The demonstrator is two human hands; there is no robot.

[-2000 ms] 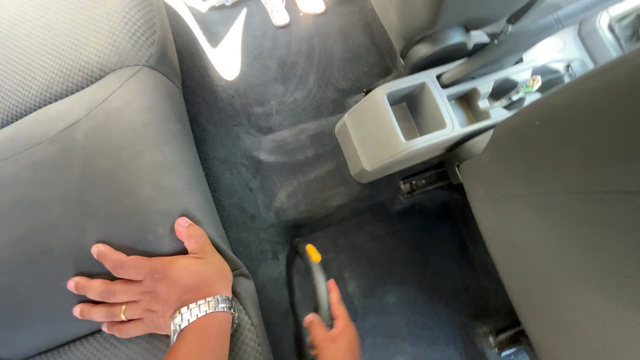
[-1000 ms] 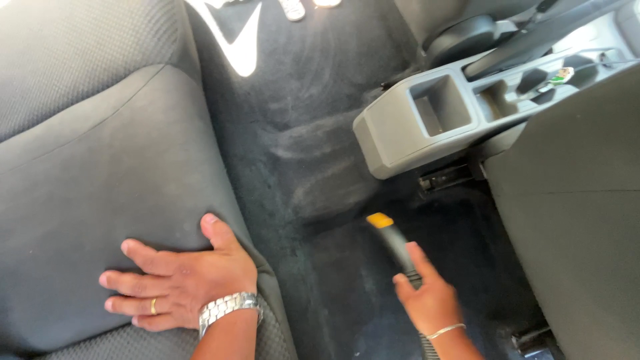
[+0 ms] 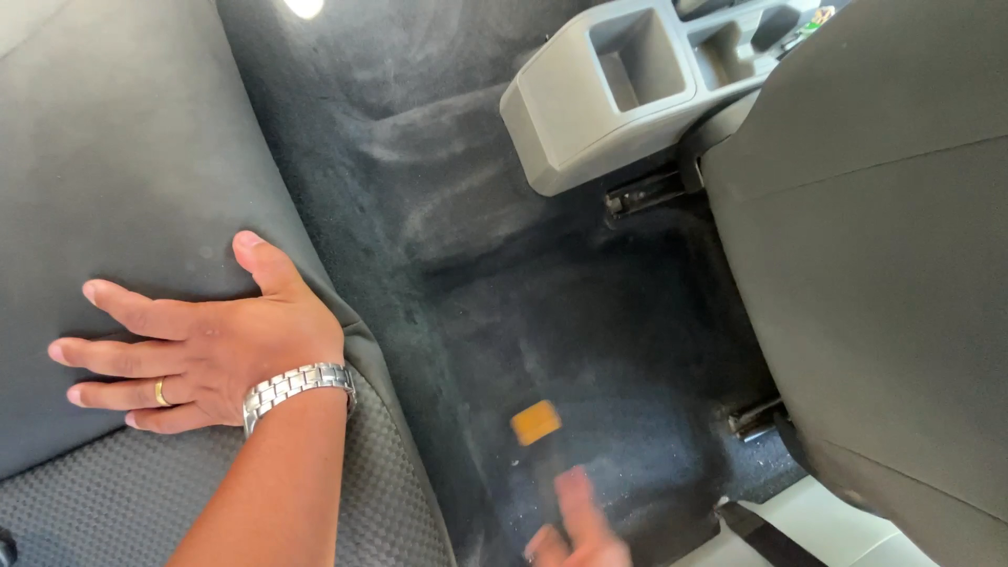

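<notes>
My left hand, with a ring and a metal-link band on its wrist, rests palm down and fingers spread on the grey rear car seat. At the bottom, my right hand is blurred and partly cut off by the frame's edge. It holds a dark tool with a yellow-orange tip, which looks like a vacuum nozzle or brush; its shaft is blurred against the floor. The tip is over the dark carpeted car floor, where small pale specks lie near it.
A grey plastic centre console juts in at the top. The front seat back bounds the right side, with metal seat rails below it. A pale door sill and a black strap lie at the lower right.
My right hand has moved with the tool away from near the console and toward the bottom of the view. My left hand stays on the seat. The view has shifted closer.
</notes>
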